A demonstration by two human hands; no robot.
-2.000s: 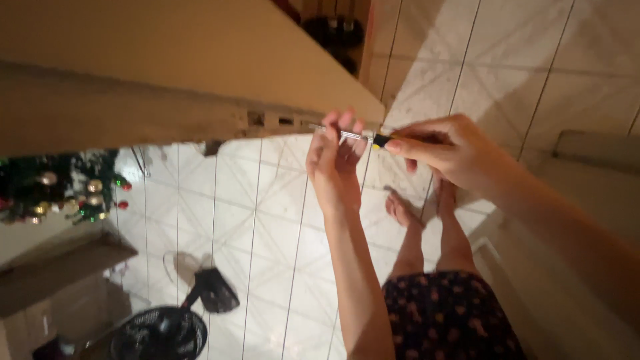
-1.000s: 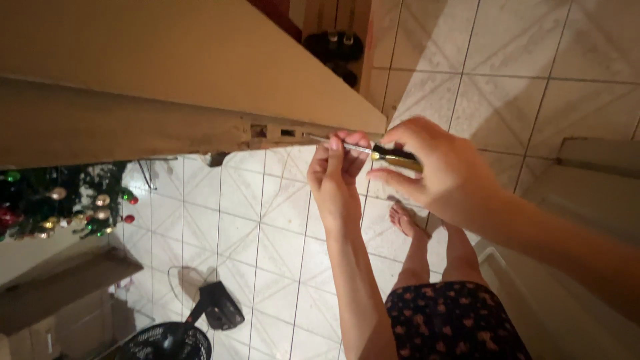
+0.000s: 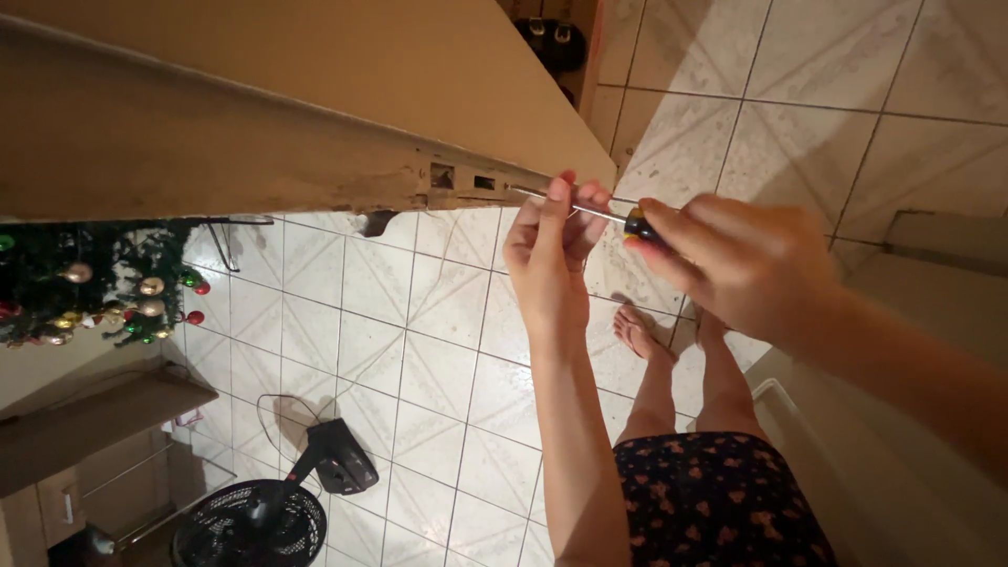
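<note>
A screwdriver point(image 3: 602, 213) with a black and yellow handle reaches leftward to the edge of a door point(image 3: 346, 169). Its handle is in the grip of my right hand point(image 3: 732, 260). The fingers of my left hand point(image 3: 551, 244) are around the metal shaft near the tip. That tip meets the door edge at a small dark spot, just right of the lock's metal strike face point(image 3: 463, 180), which has two rectangular openings. Whether the tip sits in a screw head is too small to tell. Below the openings, a dark door handle point(image 3: 376, 223) sticks out.
A black fan point(image 3: 248, 524) stands on the tiled floor point(image 3: 441, 339) at lower left, its cord point(image 3: 268, 425) beside it. A decorated Christmas tree point(image 3: 102, 283) is at the left. Wooden furniture point(image 3: 102, 409) lies below the tree. Dark shoes point(image 3: 551, 43) sit beyond the door.
My right hand has shifted on the screwdriver's handle, its grip turned compared with one second ago. My left hand stays at the shaft, beside the door edge.
</note>
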